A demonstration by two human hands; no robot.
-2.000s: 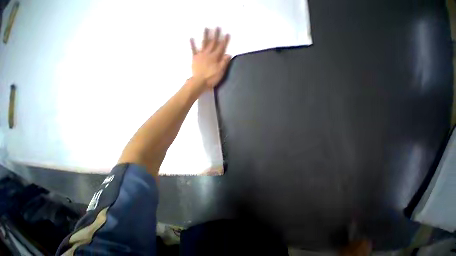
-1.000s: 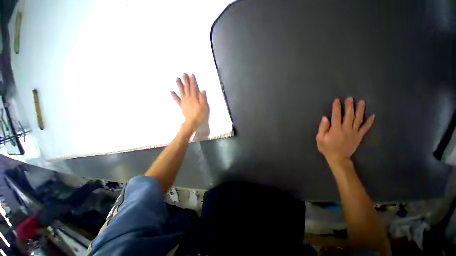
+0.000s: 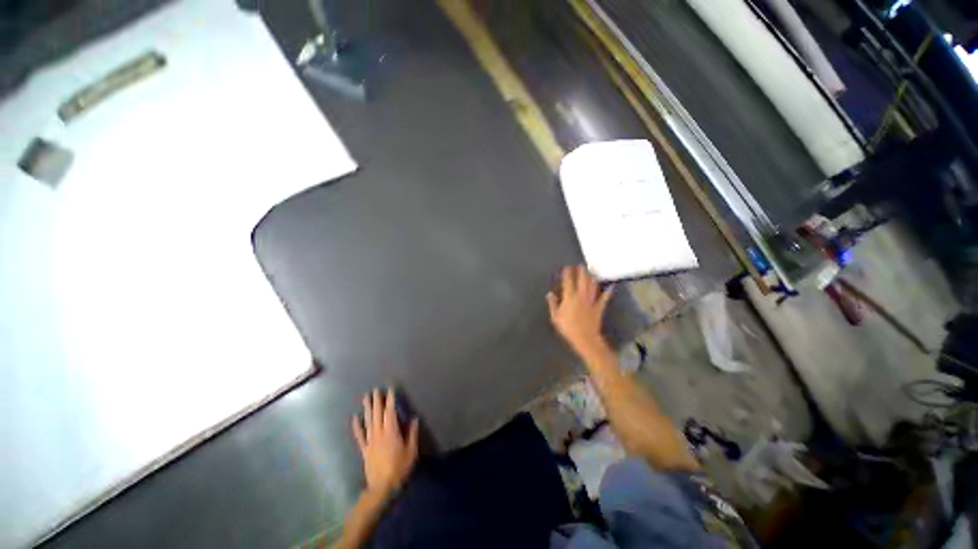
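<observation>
The big fabric lay [image 3: 161,268] with its white top sheet lies on the dark grey table [image 3: 429,247] at the left, its cut edge curving inward. A small cut bundle [image 3: 631,209], white on top with one rounded corner, lies at the right of the table. My right hand [image 3: 580,311] is at the bundle's near lower corner, fingers spread, holding nothing; whether it touches the bundle I cannot tell. My left hand [image 3: 386,440] lies at the table's near edge, fingers slightly apart, holding nothing.
A yellow-brown wrapped weight [image 3: 113,86] and a blurred grey plate-like piece [image 3: 46,161] rest on the lay. A blurred object [image 3: 335,70] stands at the table's far side. White rolls [image 3: 778,80] lie beyond metal rails at the upper right. Scraps [image 3: 778,463] litter the floor at the right.
The view has swung right, bringing the small bundle and floor into sight. My left hand has left the lay for the table's near edge. My right hand is now beside the bundle.
</observation>
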